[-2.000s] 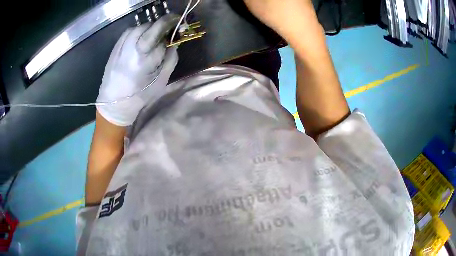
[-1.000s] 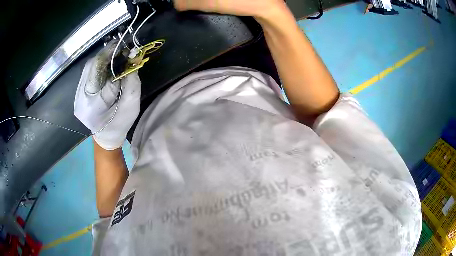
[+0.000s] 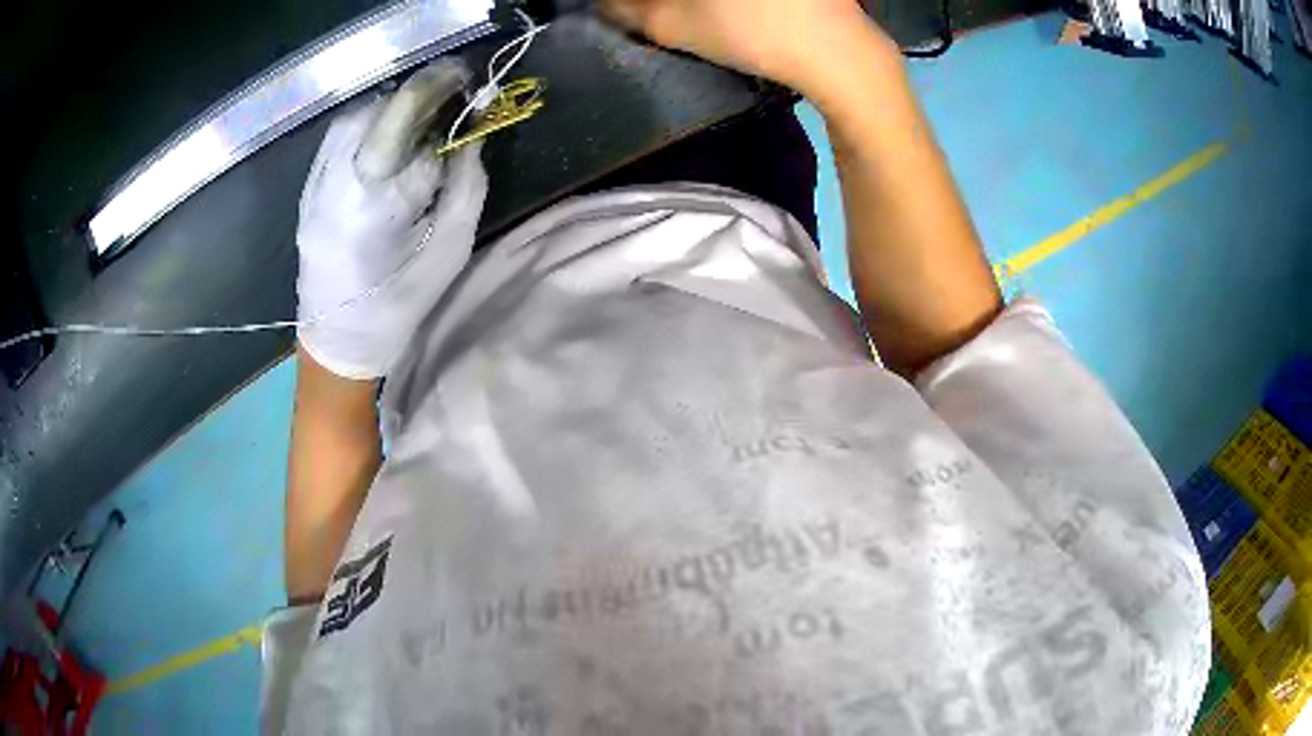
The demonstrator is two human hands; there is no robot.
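Note:
My gloved left hand [image 3: 386, 216] holds a small yellowish circuit board [image 3: 492, 121] at its fingertips, over the bench near its front edge. White lead wires [image 3: 507, 58] run from the board up toward the end of the bar unit. A thin solder wire [image 3: 173, 329] crosses the glove and runs off to the left. The silver bar unit [image 3: 274, 127] lies on the bench beyond the hand. My bare right hand [image 3: 720, 26] is at the top edge, partly cut off; its fingertips and anything in them cannot be made out.
The dark bench [image 3: 187, 309] curves across the top and left. More silver bars [image 3: 1187, 20] with loose ends lie at the top right. Yellow crates [image 3: 1266, 575] stand on the blue floor at the lower right, and a red object [image 3: 43, 690] is at the lower left.
Since one second ago, my left hand and the board appear further right and higher, and the bar lies flatter in view. My right hand appears further right. The view has also shifted.

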